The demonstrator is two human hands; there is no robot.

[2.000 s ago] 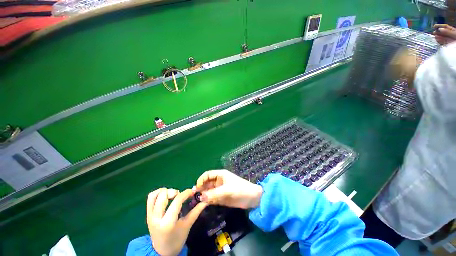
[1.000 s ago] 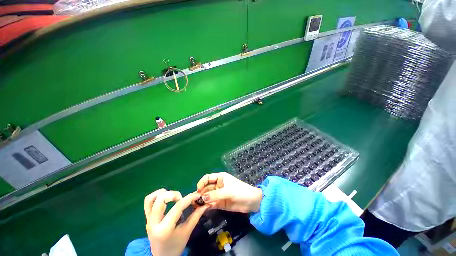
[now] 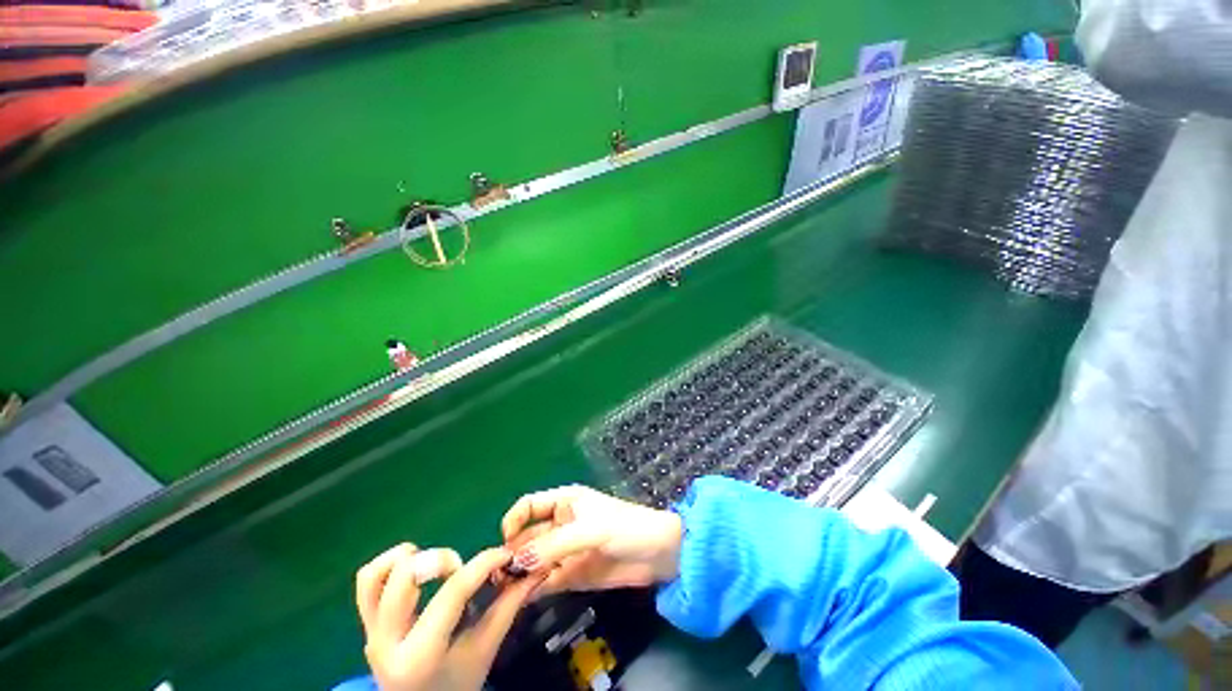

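A small dark part (image 3: pixel 512 570) is pinched between the fingertips of both my hands, mostly hidden by them. My left hand (image 3: pixel 430 621) holds it from the left, with a pale band on one finger. My right hand (image 3: pixel 592 537) holds it from the right, thumb and fingers closed on it. Below my hands is the black fixture (image 3: pixel 547 634), partly covered, with a yellow clamp piece (image 3: pixel 592 661) at its near side. The clear blister tray (image 3: pixel 763 412), filled with rows of dark round parts, lies beyond my right forearm.
A tall stack of clear-silver trays (image 3: pixel 1007 176) stands at the far right. A person in a white smock (image 3: pixel 1135 365) stands at the right edge. A green panel (image 3: pixel 541 257) with clips and sheets runs behind the bench. White paper (image 3: pixel 899 527) lies at the blister tray's near edge.
The view has shifted slightly, so the scene sits further left. Both hands stay together on the small part, which is now more covered by the fingers. The person's hand is gone from the tray stack.
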